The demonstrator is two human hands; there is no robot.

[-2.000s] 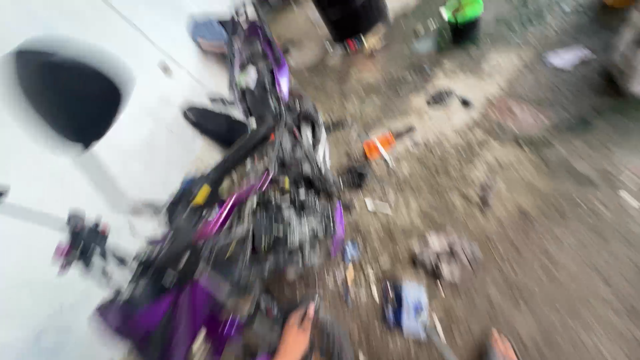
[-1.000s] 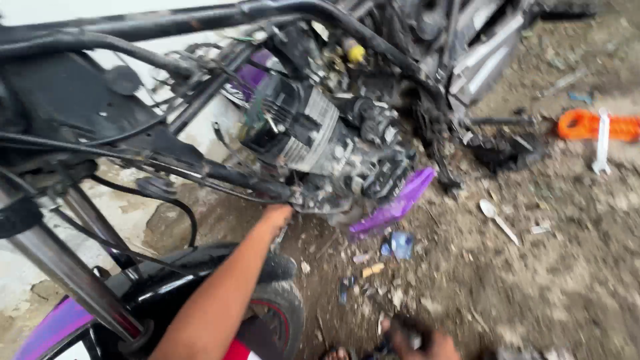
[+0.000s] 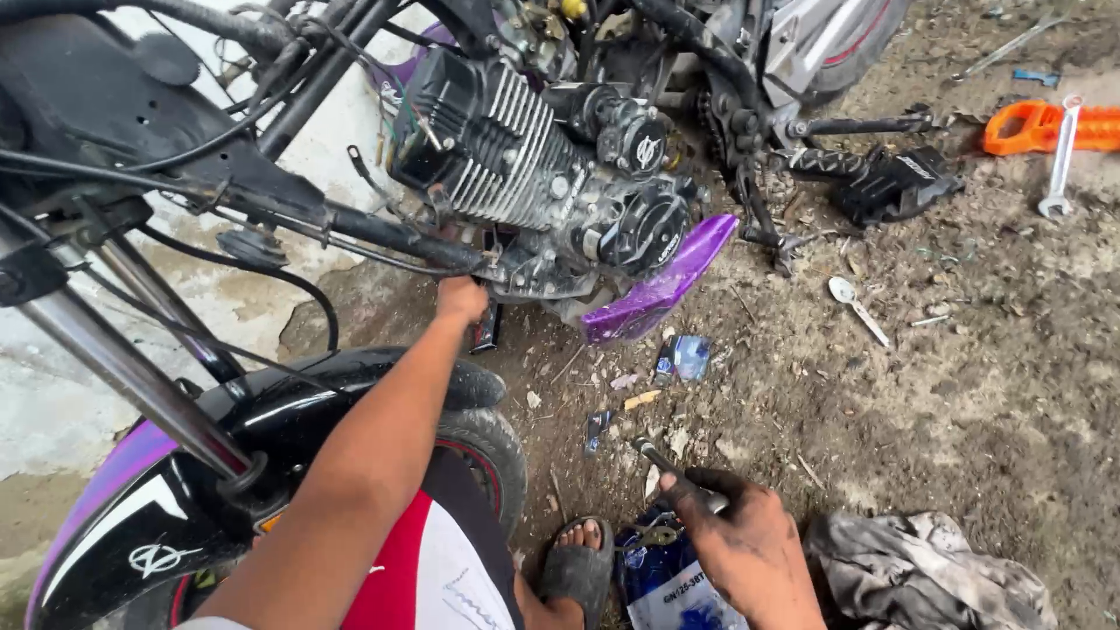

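Observation:
My left hand (image 3: 461,300) reaches under the black frame tube at the lower front of the motorcycle engine (image 3: 525,166); its fingers are hidden behind the tube, so what it holds cannot be told. Lower right, my right hand (image 3: 731,516), its fingers blackened, grips a metal socket wrench (image 3: 654,457) that points up and left. A purple plastic fairing piece (image 3: 661,284) lies against the engine's underside. Below my right hand is a blue plastic packet (image 3: 674,591) with a white label.
The front wheel (image 3: 503,455) and black fender (image 3: 262,429) stand at lower left. On the dirt lie a plastic spoon (image 3: 857,311), a combination wrench (image 3: 1060,157) on an orange plastic piece (image 3: 1024,129), a blue wrapper (image 3: 687,359) and a stained rag (image 3: 927,569). A sandaled foot (image 3: 577,564) is near the packet.
My right hand has come further into view, with the socket wrench now plain in it. My left hand stays at the frame tube. The view has swung in close to the engine since two seconds ago.

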